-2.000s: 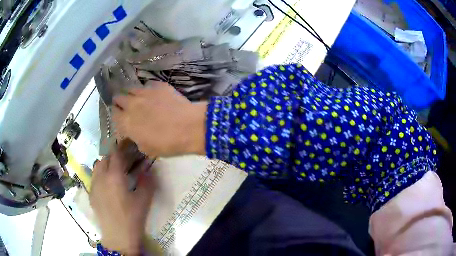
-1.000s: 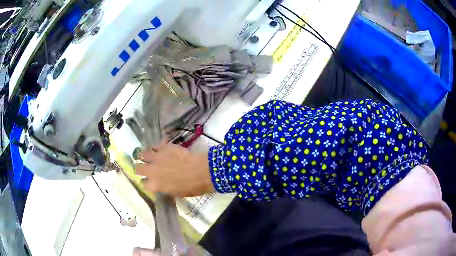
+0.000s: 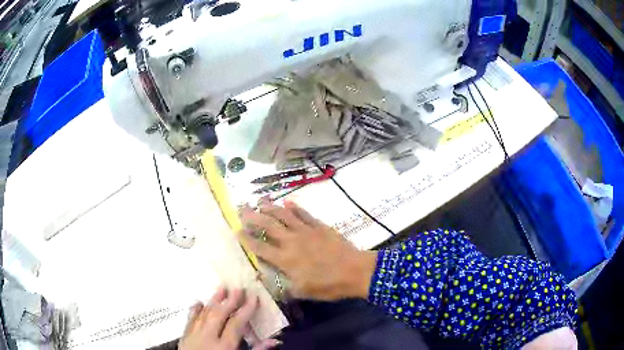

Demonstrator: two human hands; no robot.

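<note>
My right hand (image 3: pixel 311 256) lies palm down over the yellow tape's right side, fingers stretched toward the needle. A taupe zipper strip (image 3: pixel 278 281) shows partly under it; its grip is hidden. My left hand (image 3: pixel 222 321), cut off by the bottom edge, has its fingers and thumb on a pale facing strip (image 3: pixel 268 316). The yellow tape (image 3: pixel 220 195) runs from the presser foot (image 3: pixel 195 154) toward my hands. Taupe zipper pieces (image 3: pixel 321 116) lie heaped under the machine arm. Red-handled snips (image 3: pixel 301 181) lie in front of the heap.
The white sewing machine (image 3: pixel 383 55) spans the top. A black cord (image 3: pixel 356 205) crosses the table's ruler (image 3: pixel 410 195). Blue crates stand at the right (image 3: pixel 557 198) and upper left (image 3: pixel 65 85). More pieces (image 3: pixel 61 325) lie at the lower left.
The view has turned and shifted, showing more of the table. My right hand has left the heap and snips and lies nearer the table edge. My left hand has come together with it.
</note>
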